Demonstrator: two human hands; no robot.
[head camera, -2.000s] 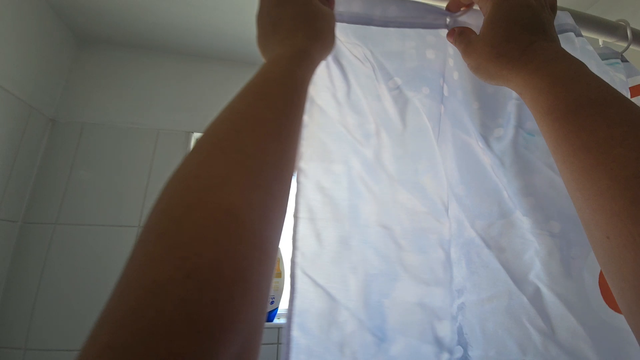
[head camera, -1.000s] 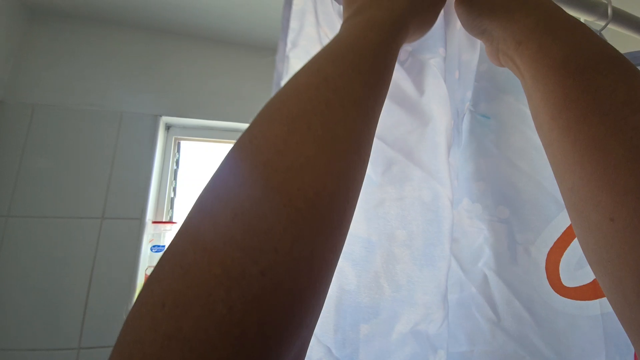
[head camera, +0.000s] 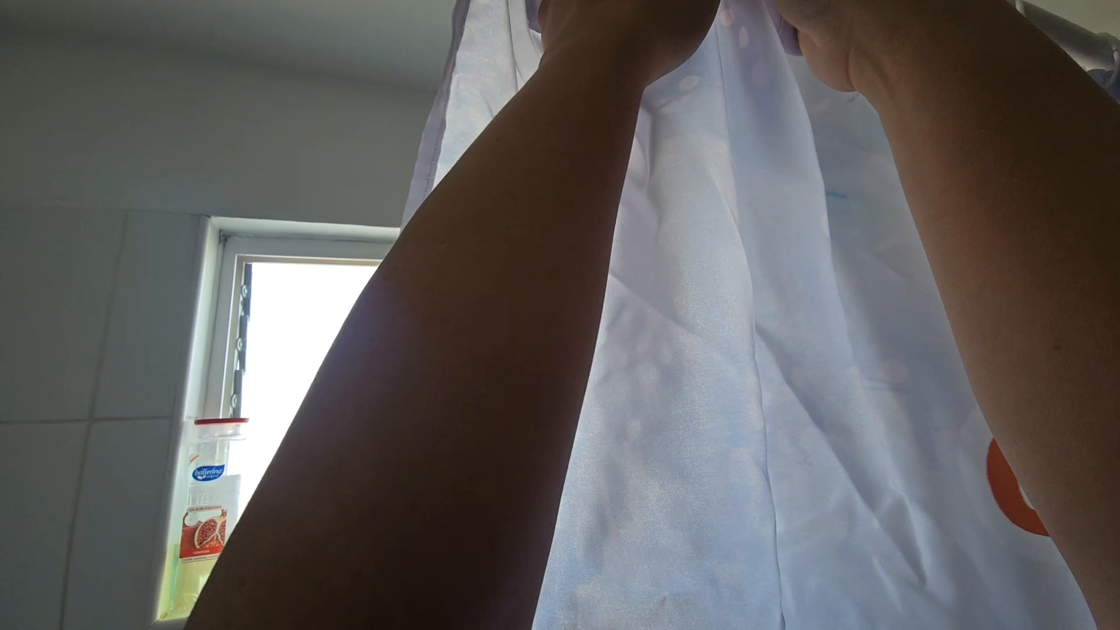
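A pale blue-white shower curtain (head camera: 682, 367) with an orange printed shape hangs in front of me, creased into long folds. My left hand (head camera: 634, 31) is raised at the curtain's upper part; its fingers are cut off by the top edge of the view. My right hand (head camera: 827, 39) is raised beside it, also at the curtain's upper part, with its fingertips out of sight. How the fingers meet the fabric is hidden. Both forearms cross in front of the curtain.
A light-coloured curtain rod (head camera: 1063, 35) runs at the top right. On the left, a window (head camera: 306, 324) is set in a white tiled wall (head camera: 52, 490). A clear bottle with a red top (head camera: 206, 507) stands at the window's lower left.
My left hand has moved right, nearer my right hand. Two seconds ago both hands pinched the curtain's top hem, which is now out of view. The view has shifted, showing more of the window.
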